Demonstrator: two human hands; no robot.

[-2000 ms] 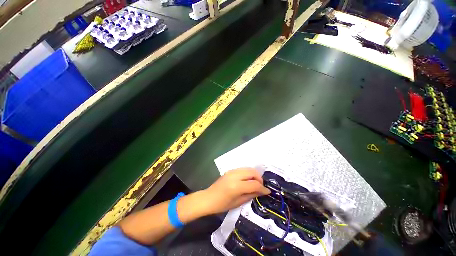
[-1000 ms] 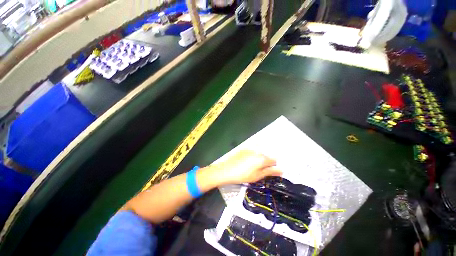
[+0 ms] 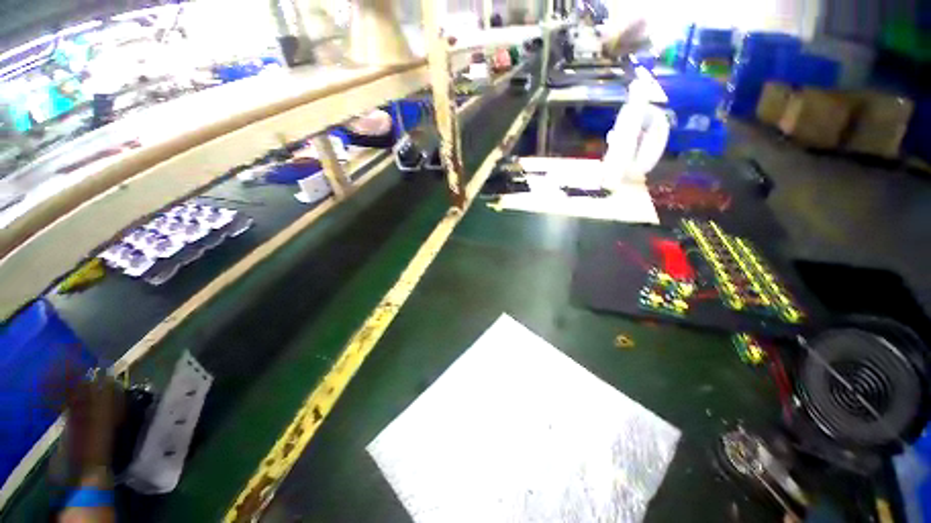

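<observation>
My left hand (image 3: 92,434), blurred and dark with a blue wristband, is at the lower left. It grips a pale housing (image 3: 176,427) that stands tilted over the green conveyor belt, with dark modules between hand and housing. The fingertips are too blurred to make out. My right hand is not in view. The silvery-white textured sheet (image 3: 526,434) lies on the dark green bench with no unit on it.
A yellow-cream rail (image 3: 357,358) runs between belt and bench. At right are a soldering tool (image 3: 766,468), a round black grille (image 3: 860,386), circuit boards (image 3: 740,271) and a white fan (image 3: 638,133). A blue bin (image 3: 41,373) is at left.
The housing with black modules has gone from the white sheet to the left, with my left hand. The view has turned up and shows more of the room. The right hand is out of view.
</observation>
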